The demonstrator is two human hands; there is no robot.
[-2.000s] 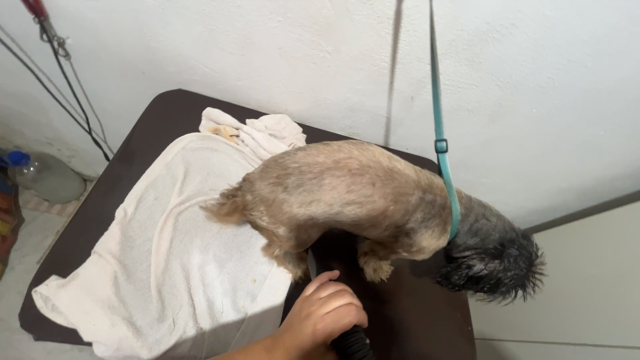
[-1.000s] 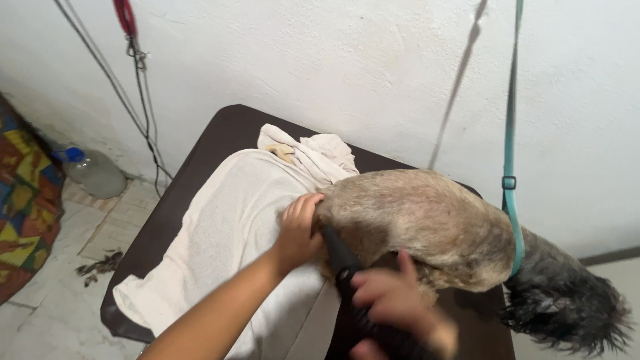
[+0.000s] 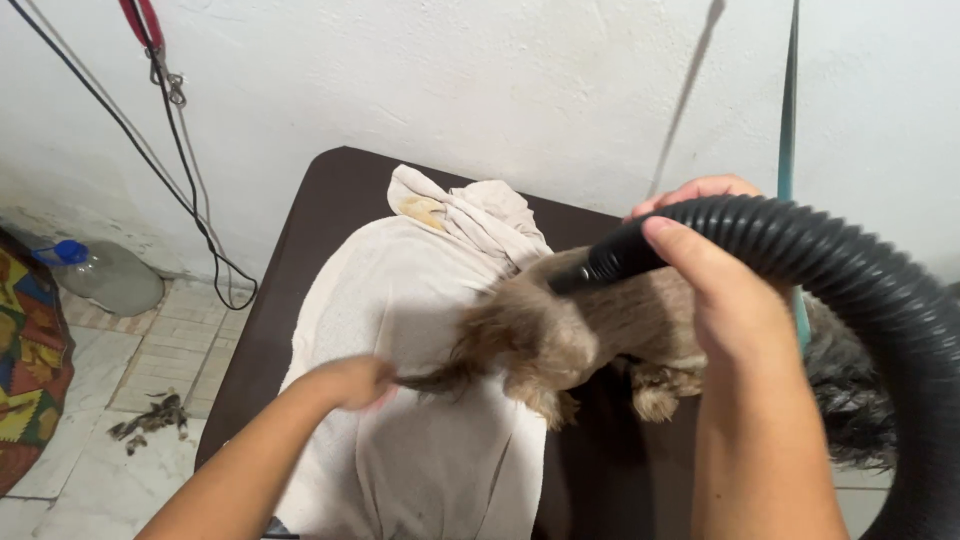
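Note:
A small dog (image 3: 637, 307) with clipped tan fur and a dark head stands on a dark padded table (image 3: 330, 187). Its hindquarters are over a white towel (image 3: 337, 300). My right hand (image 3: 720, 262) is wrapped around the black nozzle end of a ribbed dryer hose (image 3: 832, 247); the nozzle tip is at the dog's rump. The hose arcs down on the right and hides part of the dog's front. My left hand (image 3: 364, 382), slightly blurred, is closed on the tip of the dog's tail (image 3: 442, 371), drawn out to the left above the towel.
A teal strap (image 3: 787, 142) runs down to the dog's neck. Black cords and a red leash (image 3: 142, 26) hang by the white wall. On the tiled floor at left are a blue-capped bottle (image 3: 116, 277), hair clumps (image 3: 154, 420) and a patterned cloth (image 3: 30, 360).
My right hand has raised the nozzle from beside the dog's underside to above its rump. My left hand, at the rump a second ago, is now farther left at the tail tip.

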